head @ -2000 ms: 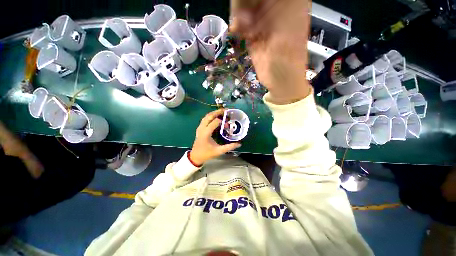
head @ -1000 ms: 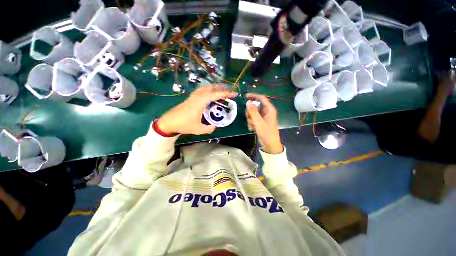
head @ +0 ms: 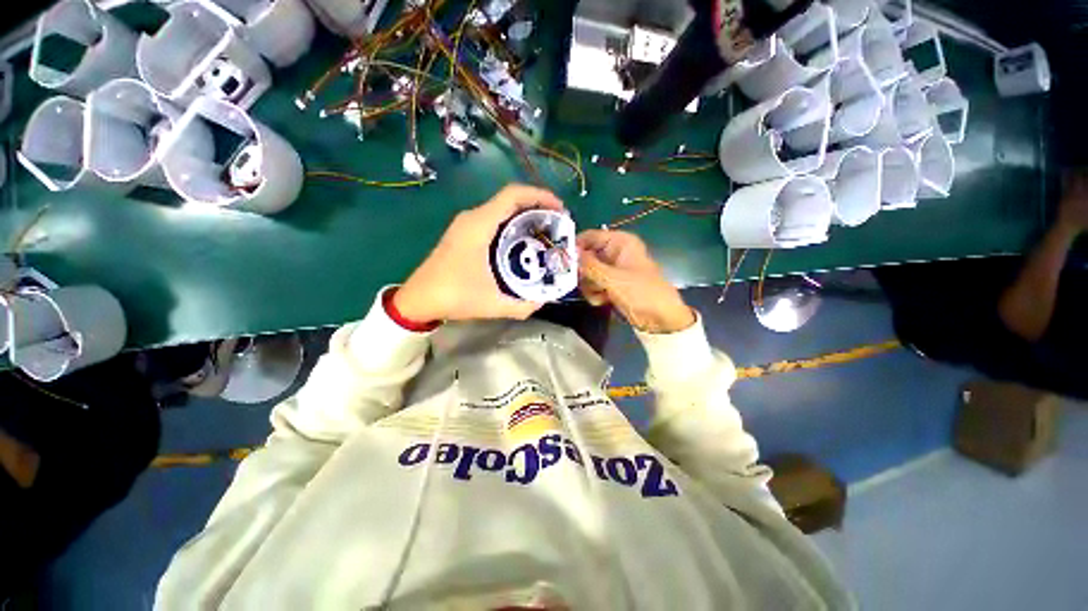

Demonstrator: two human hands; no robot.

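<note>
A white plastic housing [head: 533, 255] is held in my left hand [head: 471, 265] over the bench's front edge, its round opening facing up. A dark ring-shaped part and thin reddish wires show inside it. My left fingers wrap around its left side. My right hand [head: 632, 277] is at the housing's right rim, its thumb and fingers pinched together at the wires. The fingertips partly hide what they pinch.
A pile of wired components [head: 453, 90] lies behind on the green bench [head: 358, 257]. The screw feeder [head: 629, 45] and dark screwdriver [head: 680, 84] are behind right. Housings [head: 233, 161] stand left, more housings [head: 776, 213] right. A person's arm [head: 1038, 281] shows far right.
My right hand has moved left to the housing's rim. Reddish wires now show in the opening. The view has shifted, so the bench items sit differently in the picture.
</note>
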